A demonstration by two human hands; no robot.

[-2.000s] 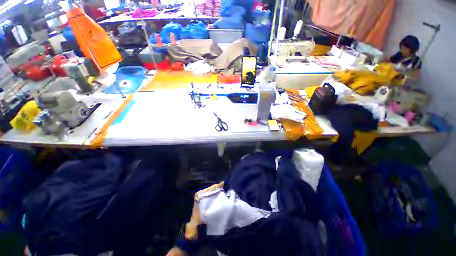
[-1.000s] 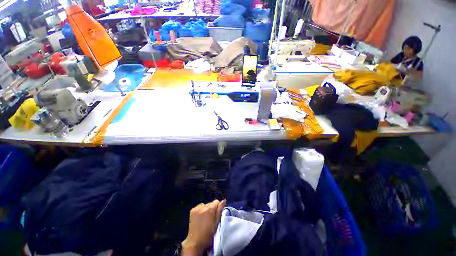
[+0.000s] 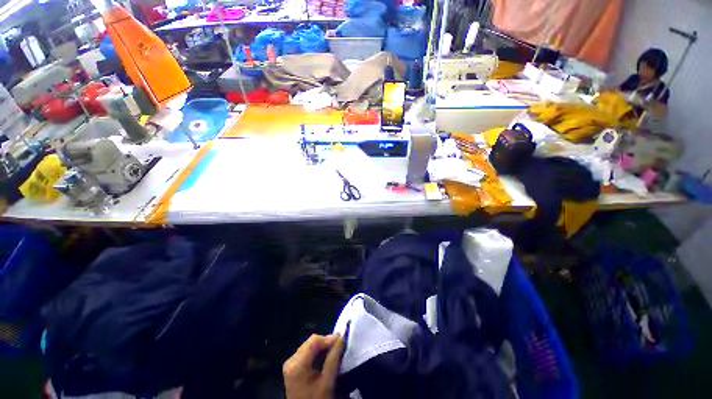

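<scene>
My left hand [image 3: 312, 368] is at the bottom centre, with its fingertips closed on the left edge of a white panel [image 3: 372, 335]. The panel is joined to navy garment pieces [image 3: 402, 273], which fill a blue plastic crate [image 3: 539, 343] at the lower right. A white bundle [image 3: 489, 257] stands at the crate's back edge. The part of the cloth nearest the picture's bottom edge is cut off. My right hand is not in view.
A large navy garment pile [image 3: 133, 304] lies at the lower left. The white table's front edge [image 3: 258, 214] runs behind the crate. On the table are scissors [image 3: 349, 187] and a sewing machine [image 3: 418, 156]. A person [image 3: 646, 82] sits at the far right.
My left hand has moved slightly down and left. The white panel's corner is now folded up in a peak at my fingertips. The view has shifted slightly.
</scene>
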